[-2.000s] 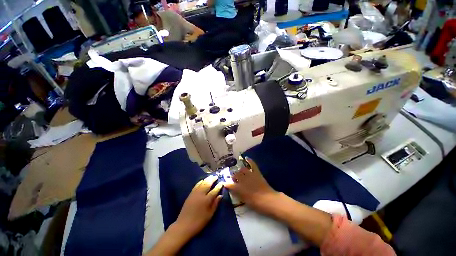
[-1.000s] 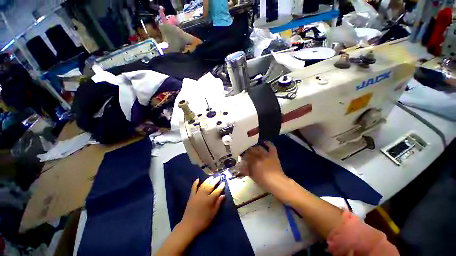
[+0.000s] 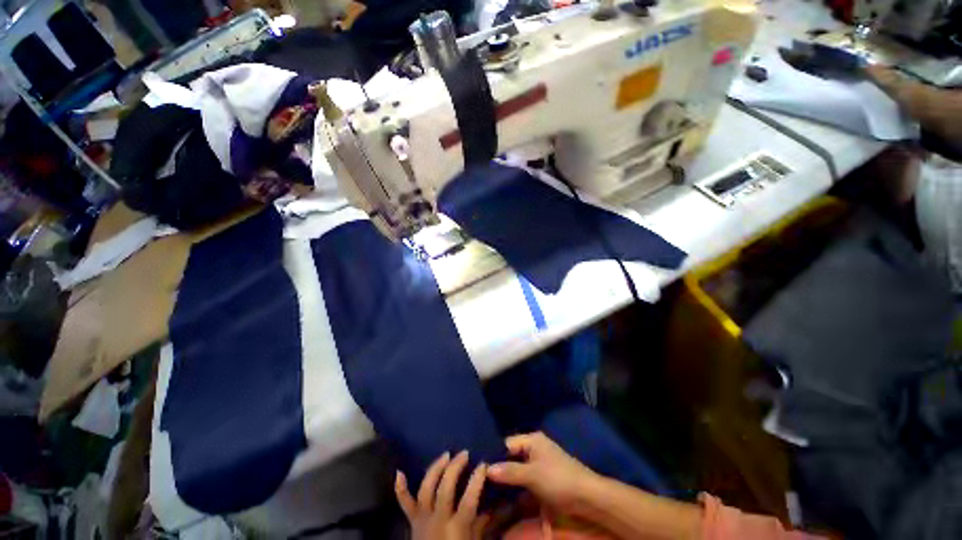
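A long navy panel (image 3: 396,338) runs from the presser foot and needle (image 3: 419,249) down over the table's front edge. My left hand (image 3: 445,500) lies on the panel's near end with its fingers spread. My right hand (image 3: 538,470) is beside it, thumb and fingers closed on the panel's near right edge. The cream sewing machine (image 3: 570,90) stands behind, its lamp lighting the needle area. What lies under the fingertips is hidden.
Another navy panel (image 3: 234,369) lies at the left, partly over cardboard (image 3: 116,316). Navy pieces (image 3: 559,224) lie right of the needle. A blue tape mark (image 3: 533,304) and control panel (image 3: 745,180) are on the table. A yellow crate (image 3: 715,306) with dark grey cloth and a person's arm (image 3: 923,105) are right.
Both hands have moved from the needle area down to the panel's near end, past the table edge. The view has swung right and down, showing the crate and another person's arm.
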